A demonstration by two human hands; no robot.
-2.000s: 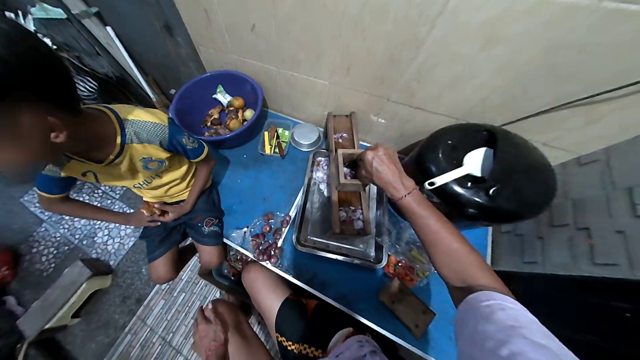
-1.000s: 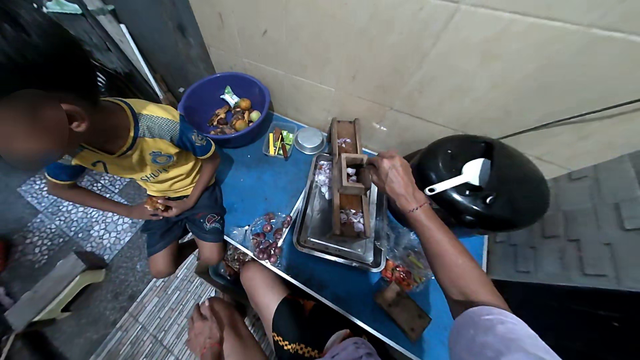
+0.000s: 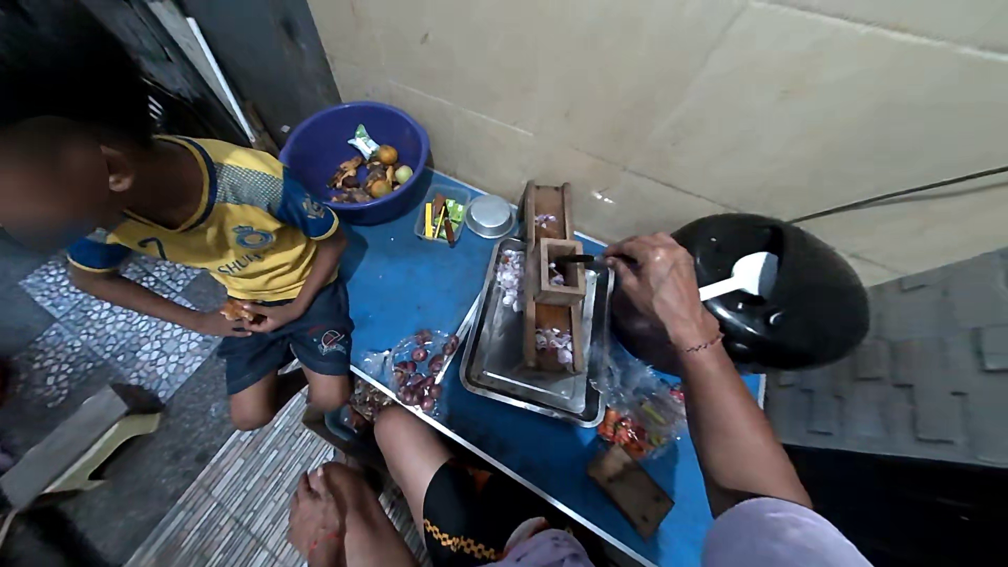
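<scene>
My right hand (image 3: 655, 276) grips a thin dark-handled tool (image 3: 579, 258), whose far end reaches into the small wooden box (image 3: 561, 293) of a long wooden slicer (image 3: 551, 206). Pale purple shallot pieces (image 3: 555, 344) lie in the slicer's lower channel, with more in the box and above it. The slicer rests on a rectangular metal tray (image 3: 488, 378), where a heap of sliced shallots (image 3: 510, 276) sits at the left. Near my knee rests my left hand (image 3: 316, 508), away from the table; whether it holds anything is hidden.
A blue table (image 3: 394, 276) bears a bag of shallots (image 3: 421, 370), a bag of red chillies (image 3: 630, 429), a wooden block (image 3: 630, 490) and a small plastic container (image 3: 442, 216). Behind are a purple basin (image 3: 354, 118) and a black pot (image 3: 819, 315) with a white ladle (image 3: 752, 276). Another person sits left.
My right hand has drawn back slightly from the slicer's box, and the dark tool now shows between them. My left hand stays near my knee.
</scene>
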